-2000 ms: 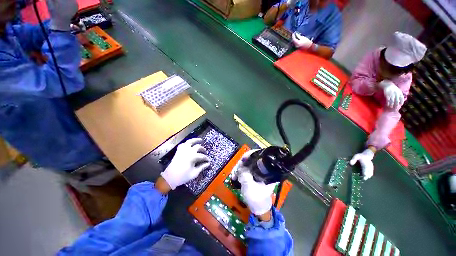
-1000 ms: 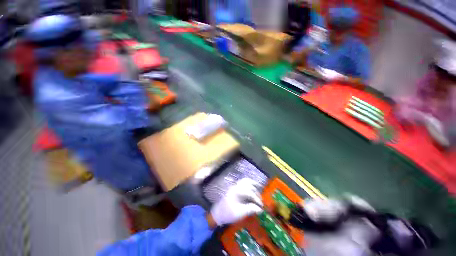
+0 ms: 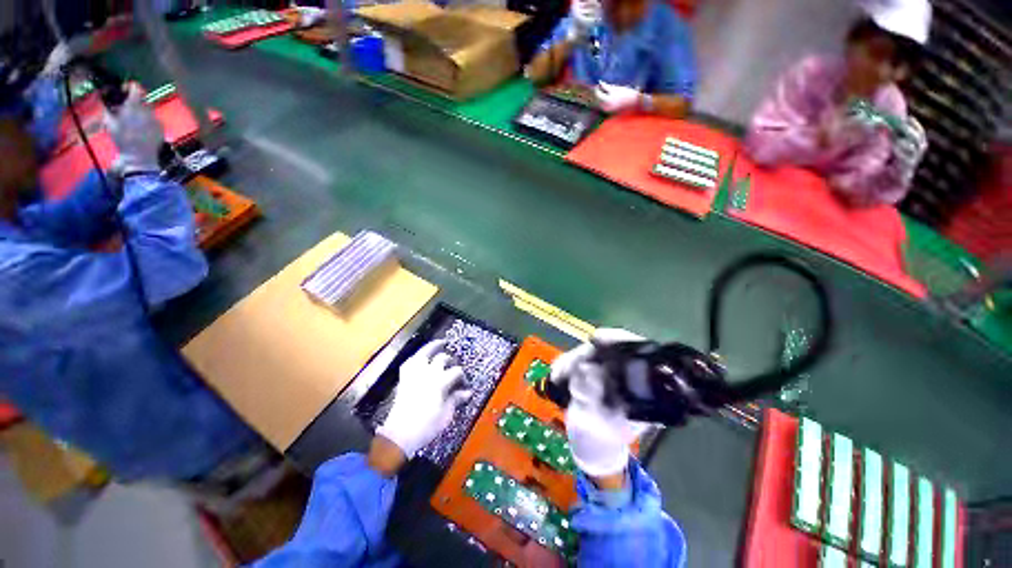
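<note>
My right hand [image 3: 599, 416], white-gloved, is closed around the black electric screwdriver [image 3: 655, 381], whose tip end points left over the top of the orange fixture [image 3: 455, 501]. The fixture holds green circuit boards [image 3: 505, 496] in rows; the far board is partly hidden by my right hand and the tool. My left hand [image 3: 424, 402], white-gloved, lies over the black screw tray [image 3: 377, 391] with its fingers bent at the heap of silvery screws [image 3: 479, 353]. Whether it holds a screw cannot be seen.
Cardboard [image 3: 277, 377] with ridged silvery strips [image 3: 351, 270] lies left of the tray. Yellow strips [image 3: 544, 311] lie beyond the fixture. White-topped boards [image 3: 840, 488] sit on a red mat at right. The black cable [image 3: 823, 322] loops above the bench. People work at left and across.
My left hand has gone from the fixture edge back over the screws. The screwdriver, low and far right one second ago, is over the fixture's far end. The camera view has swung.
</note>
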